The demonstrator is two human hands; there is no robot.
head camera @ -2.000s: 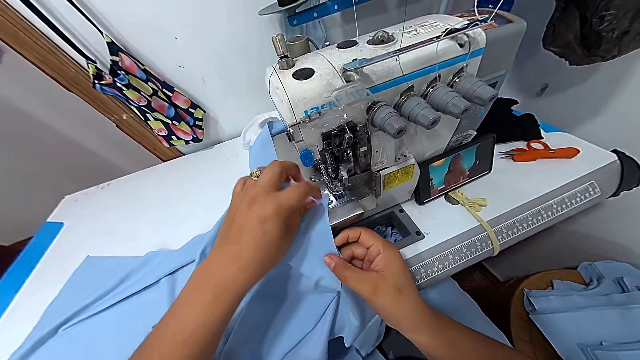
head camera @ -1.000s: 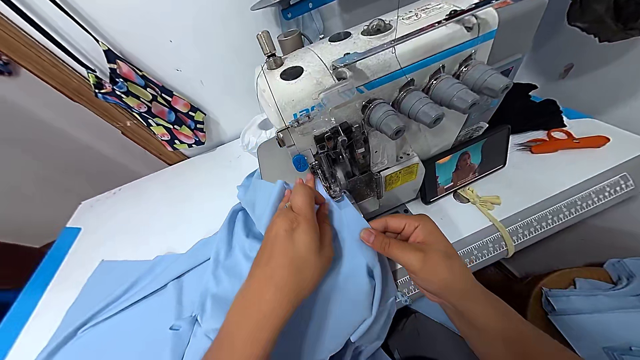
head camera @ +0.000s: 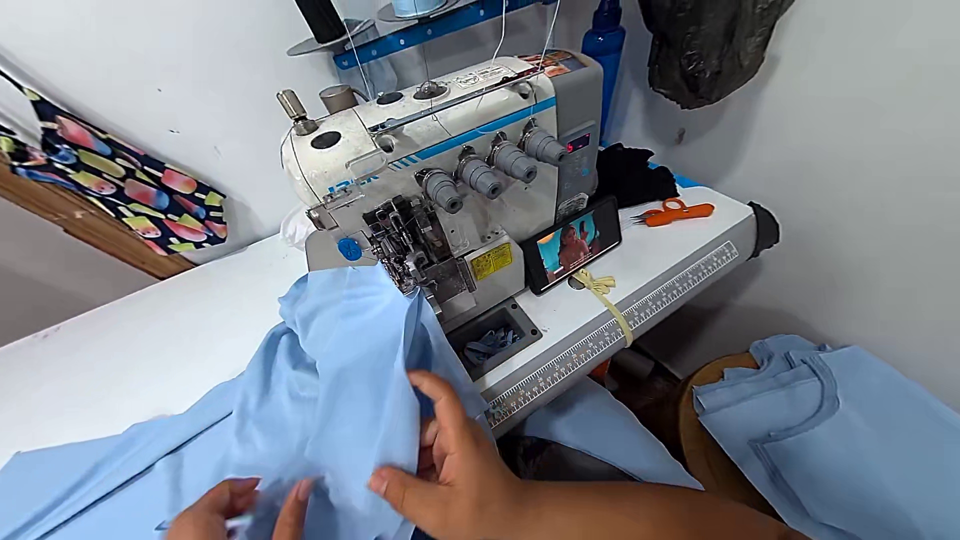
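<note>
Light blue fabric runs from the needle area of a white overlock sewing machine down over the table's left part. My right hand grips the fabric's right edge between thumb and fingers, below the presser foot area. At the bottom edge is my left hand, partly out of view and blurred, its fingers touching the fabric; whether they pinch it is unclear. The fabric's top end lies at the machine's open looper and needle parts.
A phone leans on the machine. Orange thread snips and black cloth lie behind it. A scrap tray is set in the table beside a measuring tape. Blue fabric pieces rest on a round stool at right.
Both hands have moved down the fabric, away from the needle area. My left hand has gone from beside the presser foot to the bottom edge of the view.
</note>
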